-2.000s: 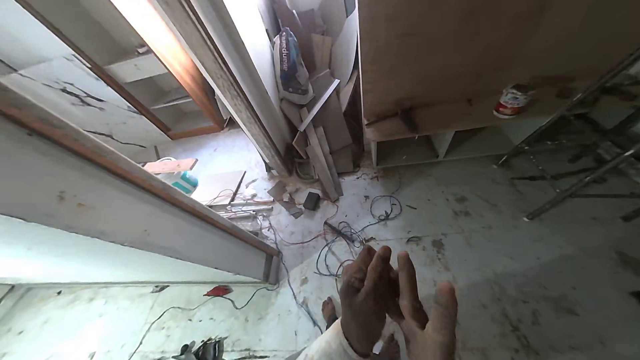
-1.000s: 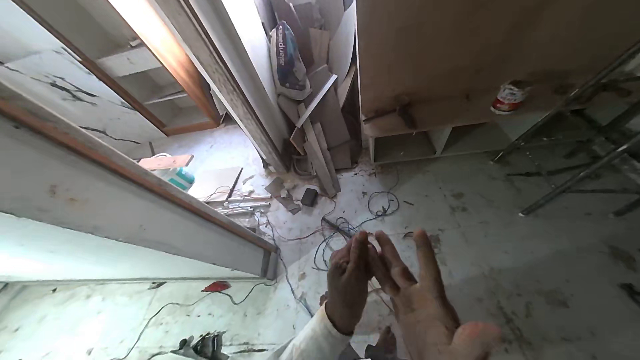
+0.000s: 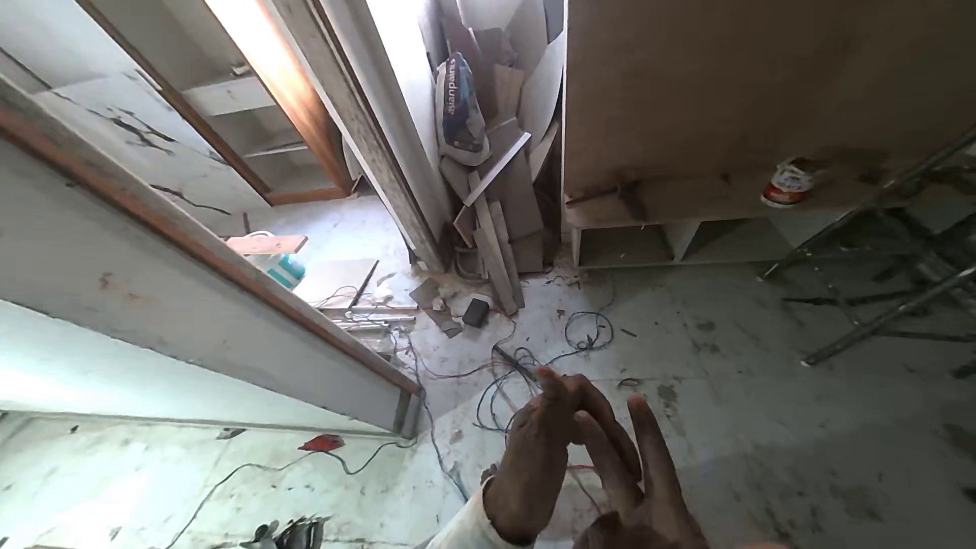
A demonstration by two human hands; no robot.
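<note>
Low in the head view, my left hand (image 3: 534, 454) comes from a pale sleeve, and its fingertips touch the fingers of my right hand (image 3: 637, 473). The right hand is raised with its fingers partly spread; its palm runs off the bottom edge. Whether the left fingers pinch one of the right fingers or something small cannot be told. No tool or other object shows in either hand. Beyond the fingertips, loops of dark cable (image 3: 589, 332) lie on the dusty floor. A small dark block (image 3: 476, 312) sits farther off, beside broken scraps.
Board offcuts (image 3: 496, 229) and a printed bag (image 3: 461, 107) lean in the corner. A low shelf unit (image 3: 625, 244) carries a paint tub (image 3: 789, 183) and a hammer-like tool (image 3: 629, 200). Metal ladder legs (image 3: 877, 324) stand at right, a partition (image 3: 229, 305) at left. Thin cable (image 3: 252, 467) crosses the floor.
My hands stay together low in the view, while their fingers have shifted against each other. The right hand has sunk lower, so less of its palm shows.
</note>
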